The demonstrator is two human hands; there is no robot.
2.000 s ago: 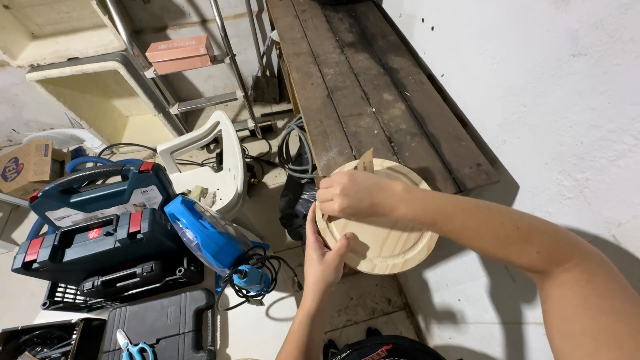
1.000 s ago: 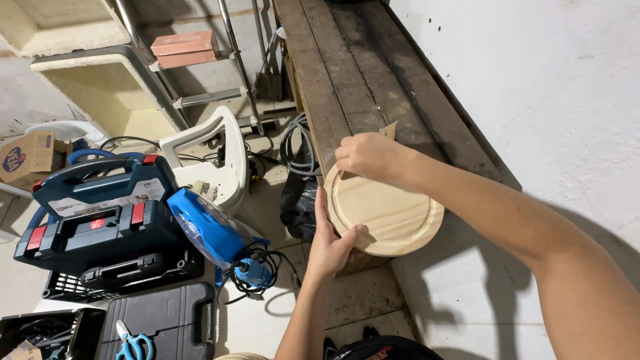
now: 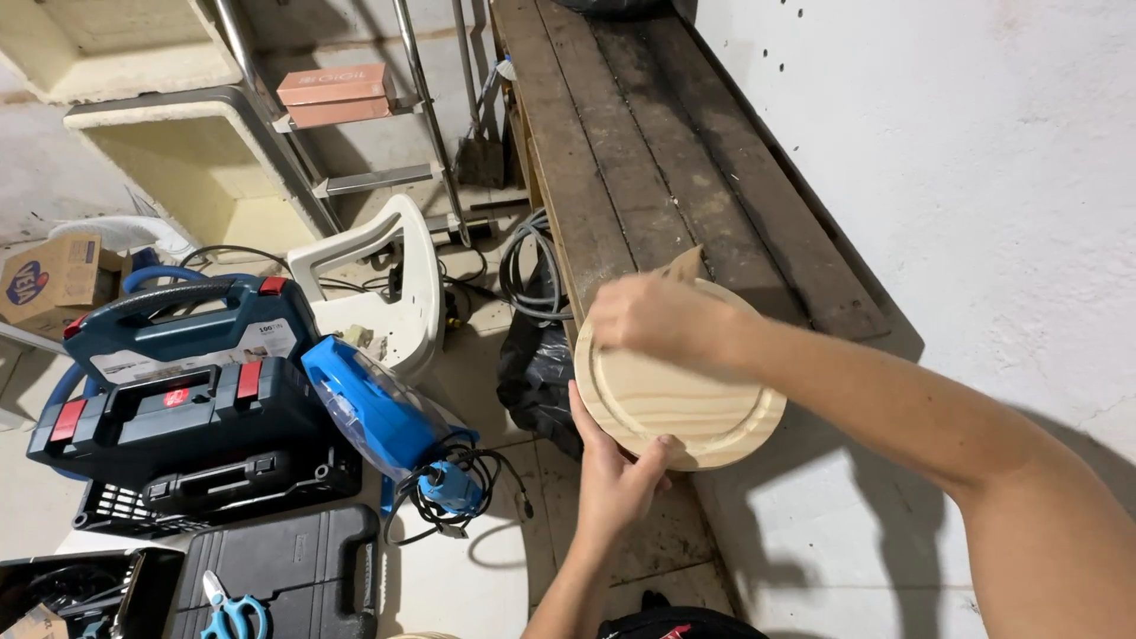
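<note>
A round pale wooden board (image 3: 683,408) with a groove near its rim is tilted over the near end of the plank bench. My left hand (image 3: 617,475) grips its lower left edge, thumb on the face and fingers partly hidden. On the upper part of the board lies my right hand (image 3: 661,319), blurred, closed on a piece of brown sandpaper (image 3: 685,264), whose corner sticks up behind the knuckles.
The dark plank bench (image 3: 657,151) runs along the white wall. To the left are a white plastic chair (image 3: 426,293), a blue corded tool (image 3: 373,408), teal tool cases (image 3: 186,426), a black case (image 3: 284,568) with blue-handled shears (image 3: 232,612), and a metal stepladder (image 3: 377,180).
My right hand has shifted over the upper part of the board, still holding the brown sheet. My left hand keeps its hold on the lower left edge.
</note>
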